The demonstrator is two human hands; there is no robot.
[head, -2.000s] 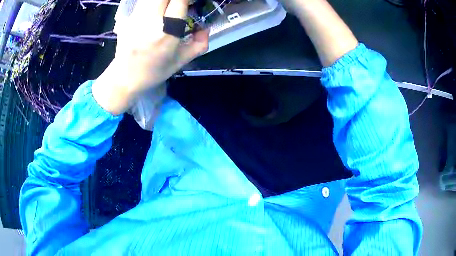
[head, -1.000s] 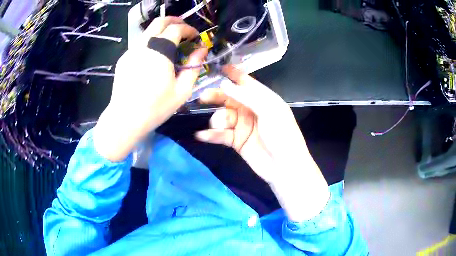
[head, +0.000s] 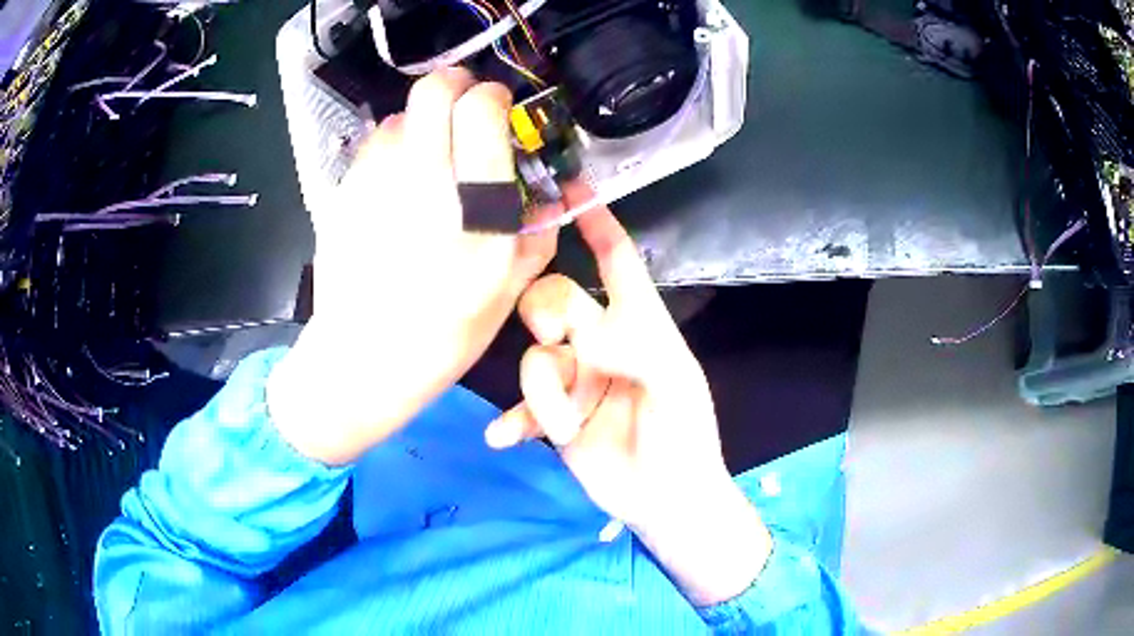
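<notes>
The white housing (head: 731, 93) lies open at the top centre, cut off by the upper edge. A round black part (head: 628, 75) sits on its right side. A white flat cable (head: 438, 57) and thin coloured wires (head: 507, 35) cross its upper part. My left hand (head: 417, 236), with a black band on its fingers, grips the power supply board (head: 537, 131) with its yellow part at the housing's front wall; my fingers hide much of the board. My right hand (head: 622, 373) touches the board's lower right end with its index fingertip, other fingers curled, holding nothing visible.
The dark green mat (head: 846, 162) has a metal front edge. Black board racks with boards stand at left (head: 112, 162) and right (head: 1082, 137). Lilac-white wires (head: 187, 199) stick out from the left stack; one thin wire hangs at the right edge.
My right hand came in from beyond the housing to the board. The housing shows lower and larger in view. My left hand stays at the board and has shifted slightly right and down.
</notes>
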